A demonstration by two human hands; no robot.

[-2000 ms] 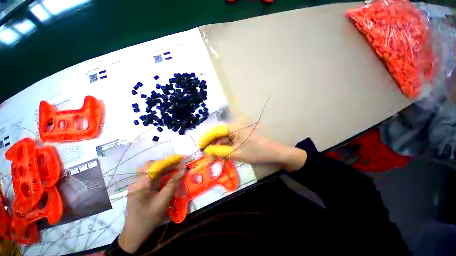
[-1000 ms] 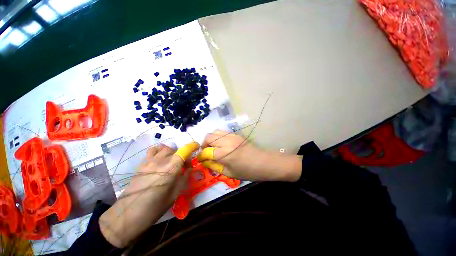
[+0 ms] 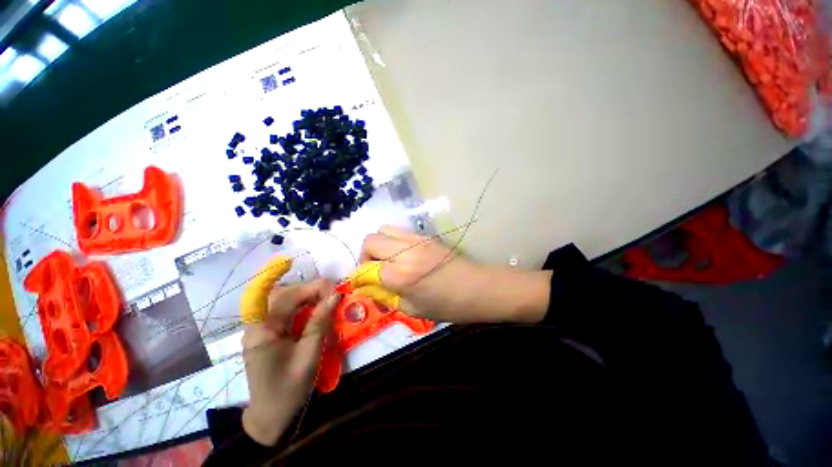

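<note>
An orange-red controller shell [image 3: 357,315] is held between both hands at the front edge of the bench, partly covered by fingers. My left hand [image 3: 287,351] grips its left side, with one yellow-cotted finger raised off it. My right hand [image 3: 420,278] is on its upper right part, with yellow-cotted fingertips on the shell. Whether a small black part is between the fingertips cannot be told. A heap of small black parts [image 3: 319,169] lies beyond the hands on the printed paper sheet [image 3: 219,105].
One loose shell [image 3: 128,219] lies at left, with several more piled [image 3: 68,315] nearer the lower left. A bare cardboard sheet [image 3: 547,119] is at right, with a bag of orange parts [image 3: 771,68] beyond. The dark green belt [image 3: 182,46] runs behind. Thin dark strands cross the view.
My left hand has turned more upright and its yellow-cotted finger has lifted away from the shell. My right hand stays at the shell. The view has shifted slightly.
</note>
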